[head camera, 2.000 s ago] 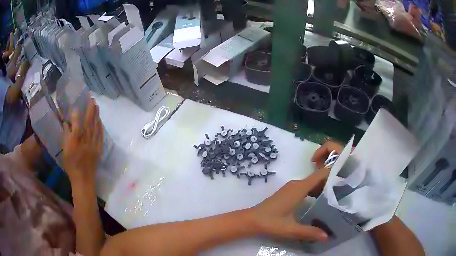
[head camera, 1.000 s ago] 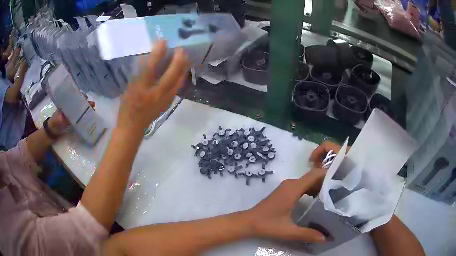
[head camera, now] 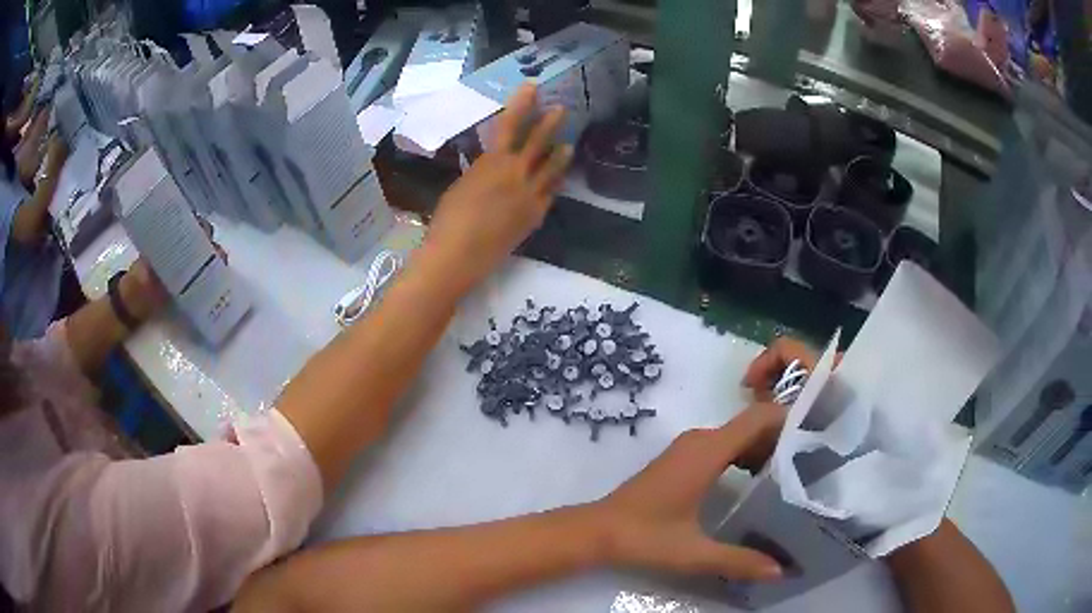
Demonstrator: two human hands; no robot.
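Observation:
An open retail carton [head camera: 784,533] stands tilted at the lower right, its white flaps raised and a crumpled white liner [head camera: 856,467] in its mouth. My left hand [head camera: 677,509] grips the carton's left side, thumb across the printed front. My right hand [head camera: 770,363] is mostly hidden behind the carton; its fingers show at the carton's left edge, around a small looped white cable [head camera: 790,381]. A pile of small dark branched pieces [head camera: 563,363] with pale round centres lies on the table.
A neighbour's pink sleeve [head camera: 168,497] and arms are at left, one hand over a carton on the back shelf. Upright cartons [head camera: 317,156] stand in rows. Another white cable [head camera: 368,287] lies nearby. Black cup-like parts [head camera: 748,234] sit beyond the green post [head camera: 689,144].
The neighbour's hand has moved right across to the back shelf, where the carton it carried now lies. Their other hand now holds an upright carton at left. My hands have hardly moved.

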